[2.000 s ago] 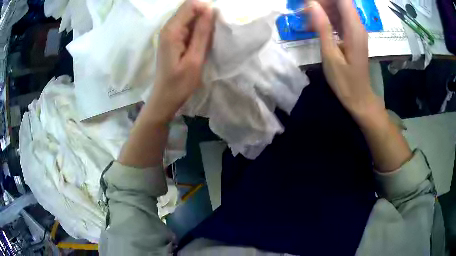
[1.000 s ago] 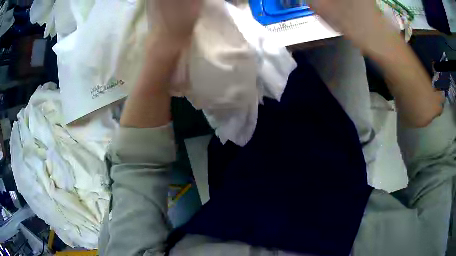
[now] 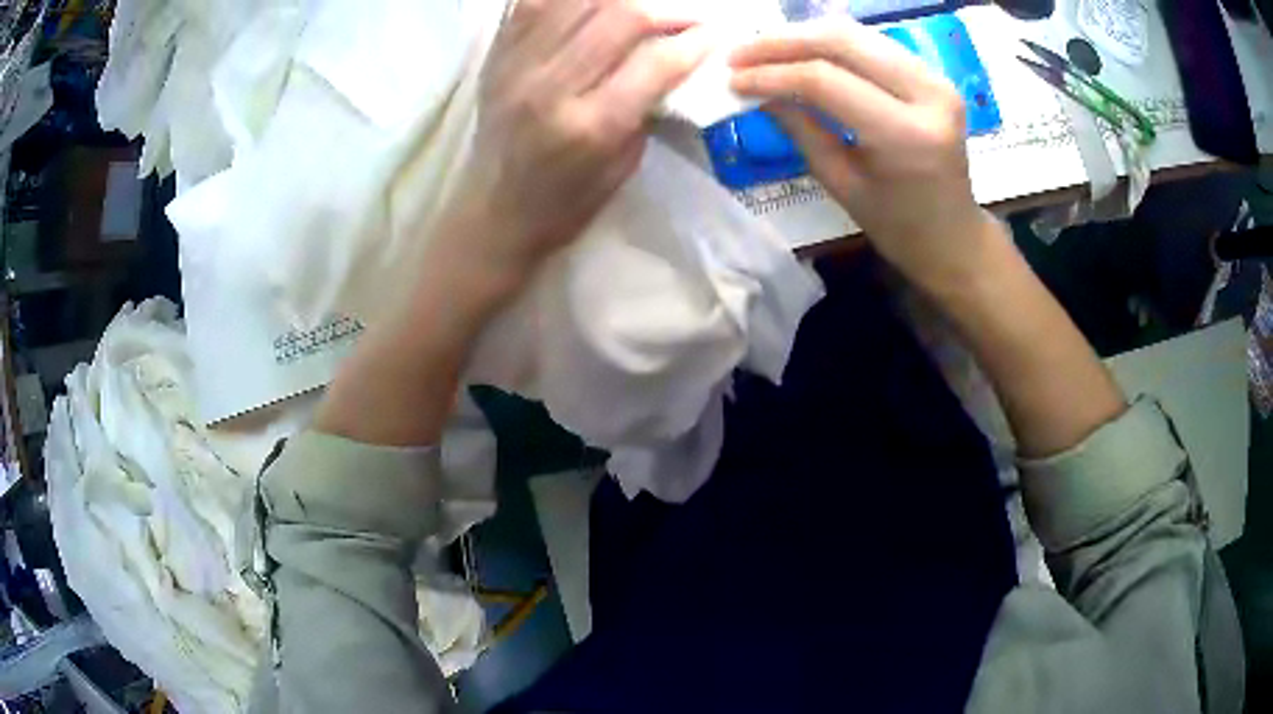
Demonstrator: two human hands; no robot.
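A white-cream garment piece (image 3: 635, 321) hangs from my hands over the table's front edge and the navy apron. My left hand (image 3: 566, 119) is closed on its upper part at top centre. My right hand (image 3: 880, 140) pinches the cloth edge between thumb and fingers, just right of my left hand. The fingertips are close together with a bit of white cloth between them. The blue plate (image 3: 761, 151) lies behind and partly under my right hand. The needle area cannot be made out.
Green-handled snips (image 3: 1096, 98) lie at the table's right, with a white cloth strip (image 3: 1096, 188) hanging near them. A dark phone-like slab (image 3: 1203, 77) is at the right end. Loose cream cloth (image 3: 321, 126) lies on the table's left. A large cloth bundle (image 3: 140, 516) sits lower left.
My right hand was apart from the cloth, then moved up right in a blur. It is now back beside my left hand, pinching the cloth edge.
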